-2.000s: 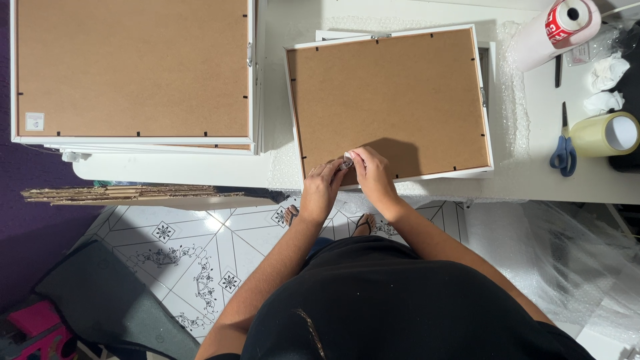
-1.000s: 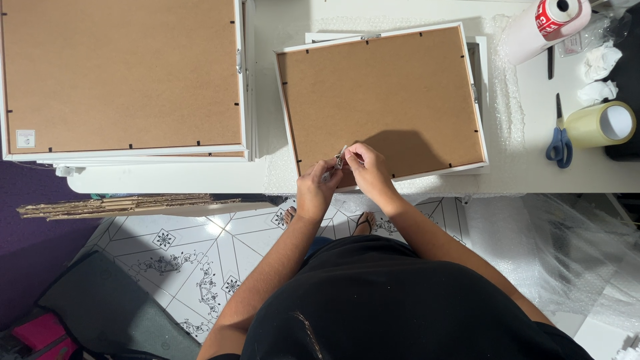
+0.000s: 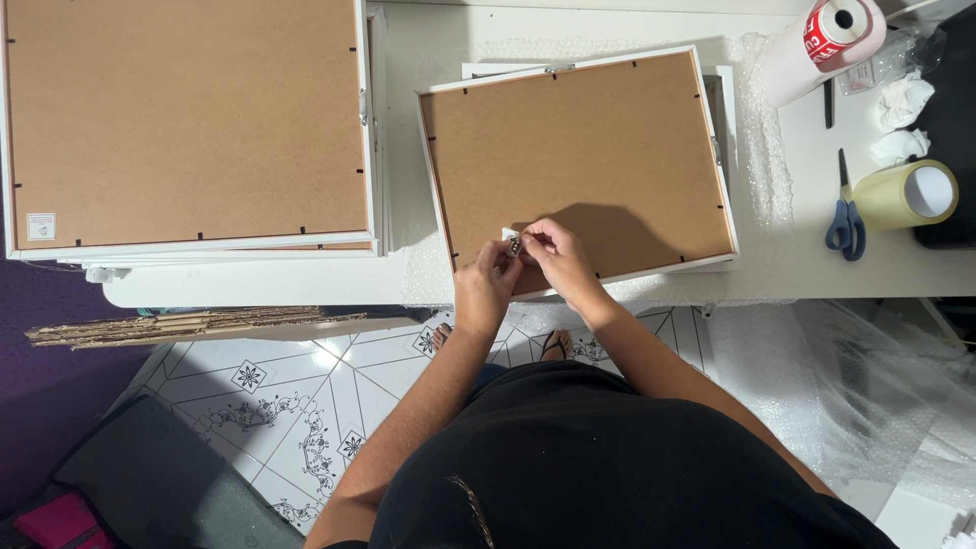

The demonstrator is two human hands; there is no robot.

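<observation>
My left hand [image 3: 488,278] grips a small clear packet [image 3: 514,244] with dark and metallic bits in it and a white piece at its top. The fingertips of my right hand [image 3: 555,255] pinch the same packet from the other side. Both hands are over the near edge of a white picture frame [image 3: 579,160] that lies face down, its brown backing board up. Metal hangers [image 3: 560,69] sit on its far and right sides, and black tabs hold the board. Under it, another white frame [image 3: 730,114] shows in part.
Stacked larger frames [image 3: 183,122] lie at the left. On the right are scissors [image 3: 845,221], a tape roll [image 3: 884,194], a pink roll [image 3: 789,69] and crumpled paper [image 3: 904,103]. Bubble wrap [image 3: 766,145] lies under the frames and hangs at the right. Cardboard sheets [image 3: 183,326] stand below the table edge.
Both hands stay over the frame's near edge, with the fingers shifted around the packet. The packet's white top shows more plainly now. The view has shifted slightly.
</observation>
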